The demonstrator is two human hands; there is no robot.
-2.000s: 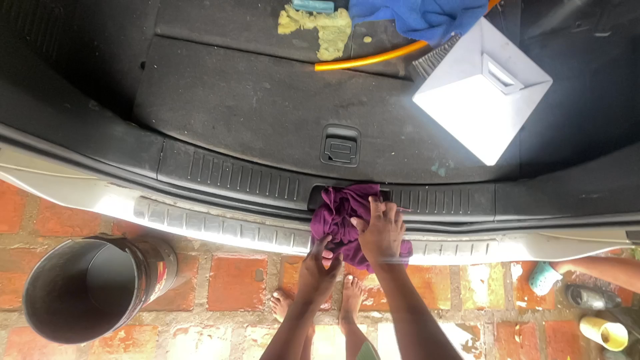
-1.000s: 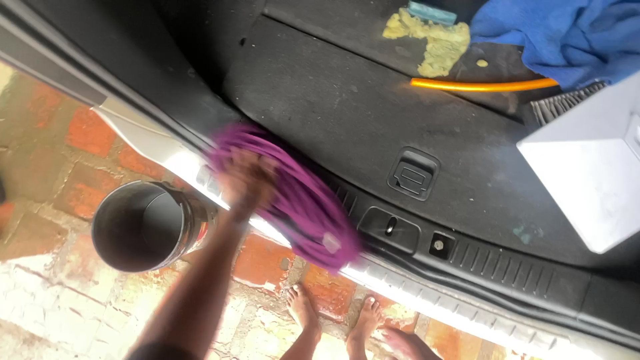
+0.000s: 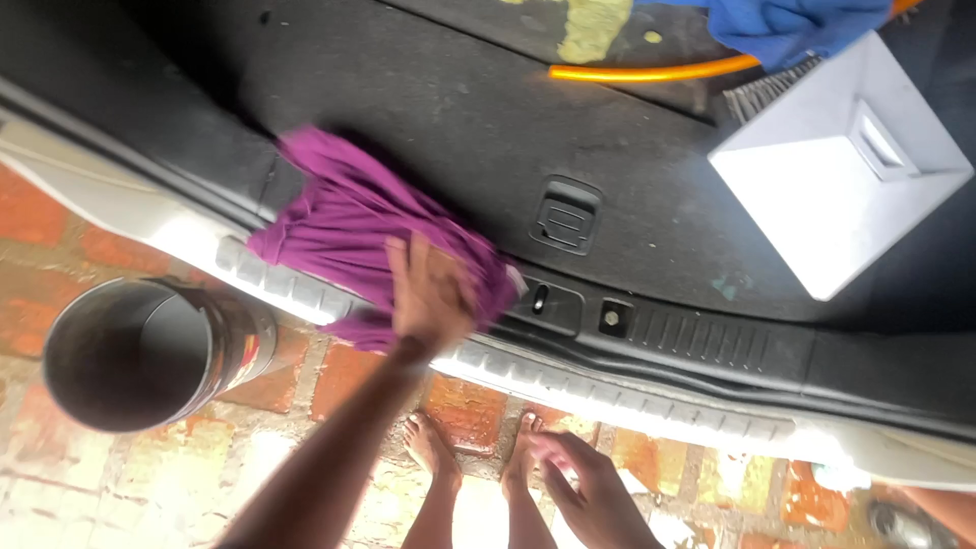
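A purple cloth [image 3: 358,221] lies spread in folds over the ribbed black sill trim [image 3: 701,339] of an open car trunk and partly over the bumper. My left hand [image 3: 435,293] presses on its right part, fingers blurred and partly sunk in the fabric. Below the bumper, over the brick floor near my feet, is my right hand [image 3: 583,476]. It touches no cloth, and its fingers are loosely bent and apart. Right of the cloth, the latch recess [image 3: 543,301] and a small square recess with a bolt [image 3: 614,318] show in the trim.
A bucket [image 3: 130,354] stands on the bricks at left. In the trunk are a white container [image 3: 823,198], a brush [image 3: 762,91], an orange hose [image 3: 656,73], a blue cloth [image 3: 793,27] and a yellow cloth piece [image 3: 595,30]. Another person's limb [image 3: 942,507] shows at lower right.
Two seconds ago both hands were on the bunched purple cloth over the latch area. The cloth has moved left along the sill with my left hand and spread out; my right hand has come off it.
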